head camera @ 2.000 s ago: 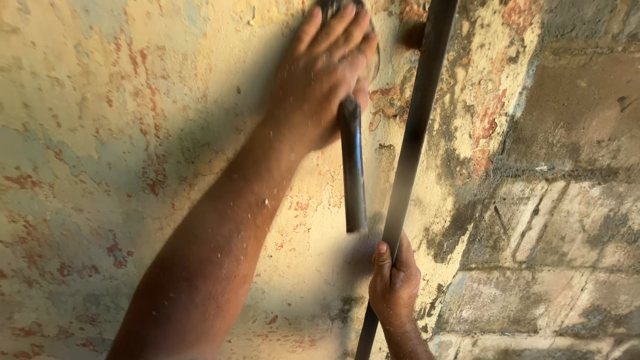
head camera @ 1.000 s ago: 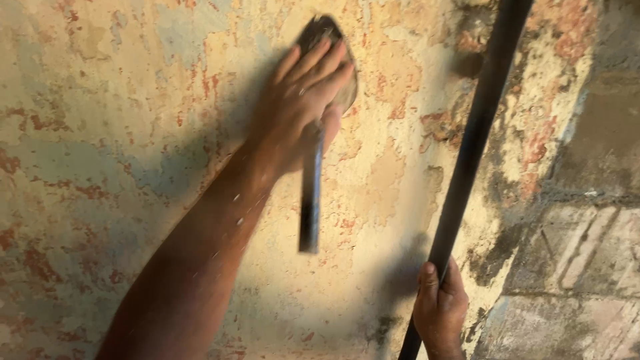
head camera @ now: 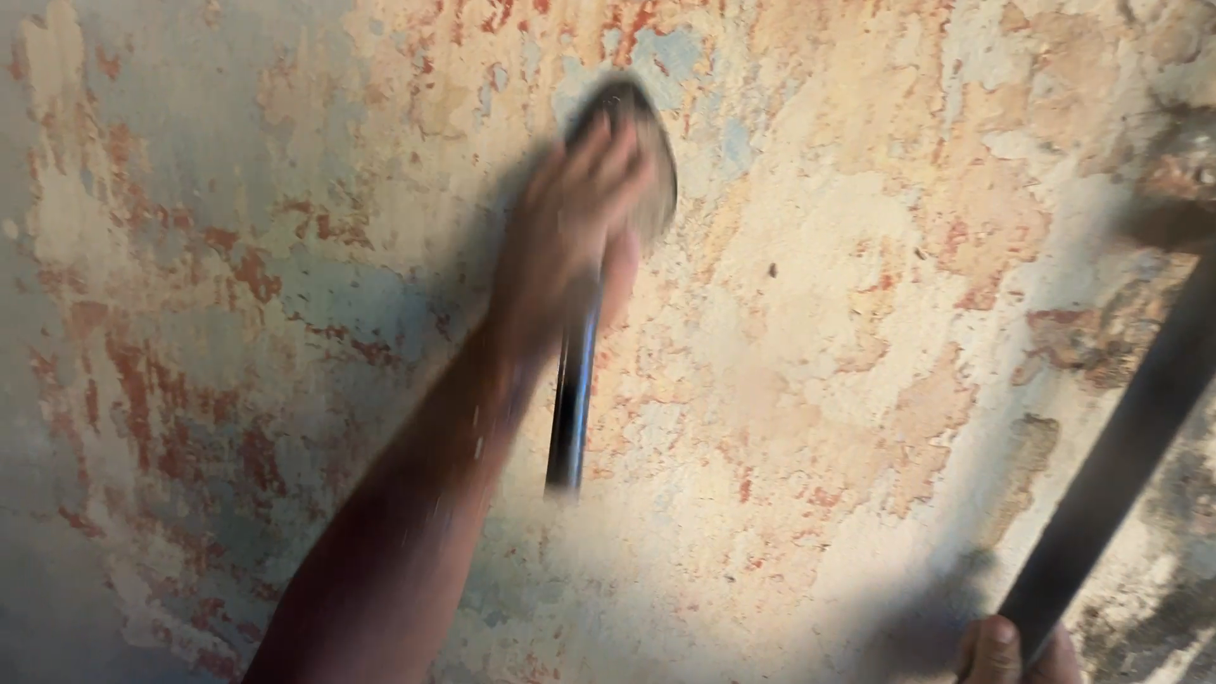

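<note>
My left hand point(head camera: 579, 209), blurred, lies over a dark, pointed metal tool head point(head camera: 657, 180) against the wall, with the fingers along its back. A short dark metal tube handle point(head camera: 573, 408) comes out below the palm and points down; the head's exact kind is unclear. At the lower right edge, my right hand point(head camera: 1016, 655) grips a long dark flat bar or pole point(head camera: 1111, 456), which slants up to the right. The painted wall point(head camera: 807, 380) behind both hands is patchy, with cream, blue and reddish flaking layers.
Rough, broken plaster point(head camera: 1092, 332) shows at the right side, partly behind the bar. A blurred brown lump point(head camera: 1164, 223) is near the bar's upper end. Flaked reddish patches point(head camera: 142, 399) mark the wall at the left.
My left hand and the tool have moved left across the wall, away from the long bar. The view has shifted left, and the block wall at the right has left it.
</note>
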